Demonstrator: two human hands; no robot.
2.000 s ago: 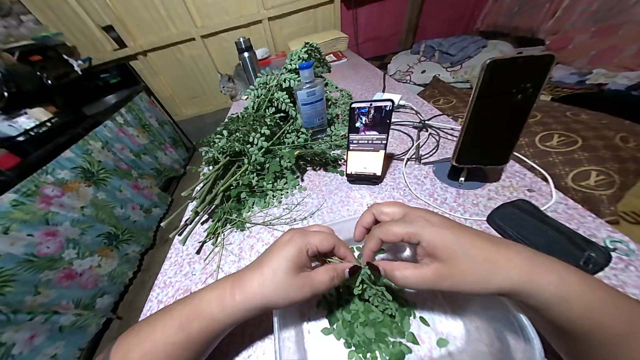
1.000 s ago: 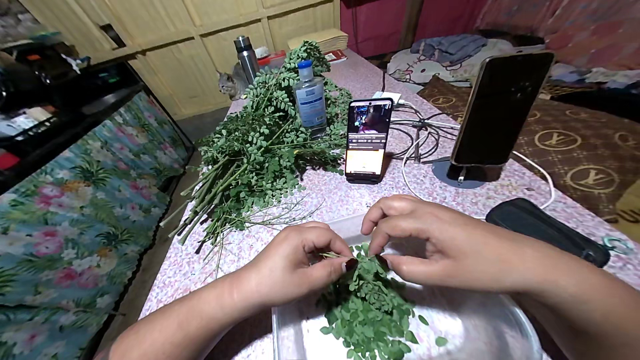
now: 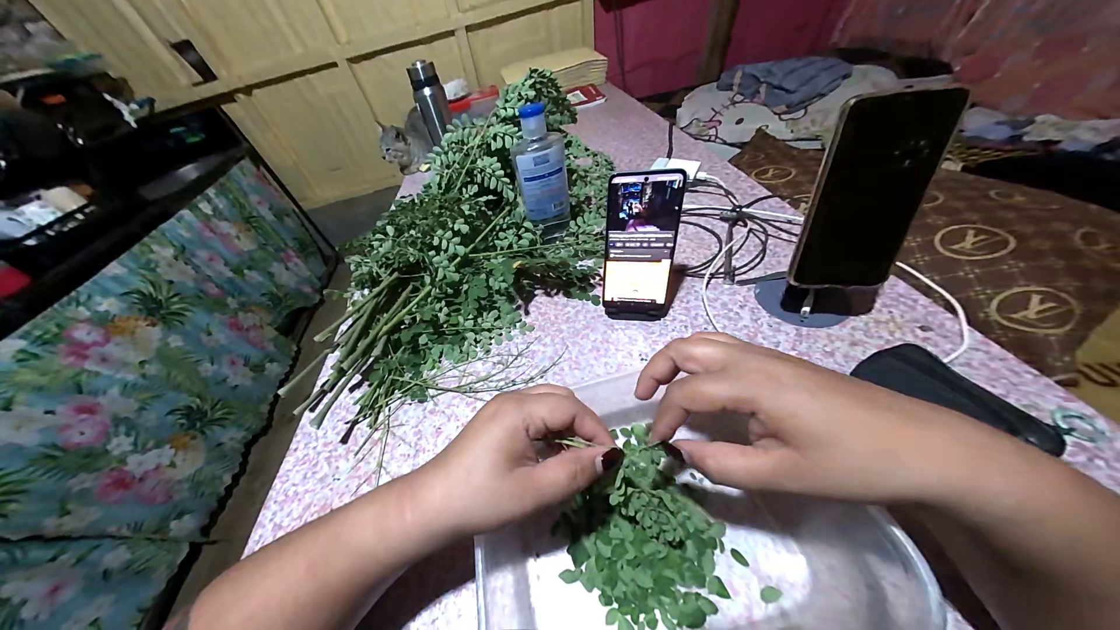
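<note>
My left hand (image 3: 542, 455) pinches the thin stems of a leafy green sprig (image 3: 643, 459) between thumb and forefinger. My right hand (image 3: 744, 411) is at the sprig's right side, its thumb and forefinger close to the leaves; whether they pinch a leaf is hard to tell. Both hands are over a clear plastic container (image 3: 910, 551) with small loose green leaves (image 3: 647, 560) heaped in it. Beyond my left hand lies a large bundle of leafy branches (image 3: 446, 254), its cut stems toward the lower left. Several thin, bare stems (image 3: 472, 378) lie in front of the bundle.
A bottle with a blue cap (image 3: 542, 175) stands against the branches. A lit phone (image 3: 645, 245) and a larger dark phone (image 3: 879, 188) stand on holders, with cables (image 3: 731, 232) around them. A black pouch (image 3: 954, 394) is at the right. A cat (image 3: 404, 144) sits by a metal flask (image 3: 429, 101).
My right hand's fingers have spread a little and shifted slightly away from my left hand. My left hand stays at nearly the same place with the stems.
</note>
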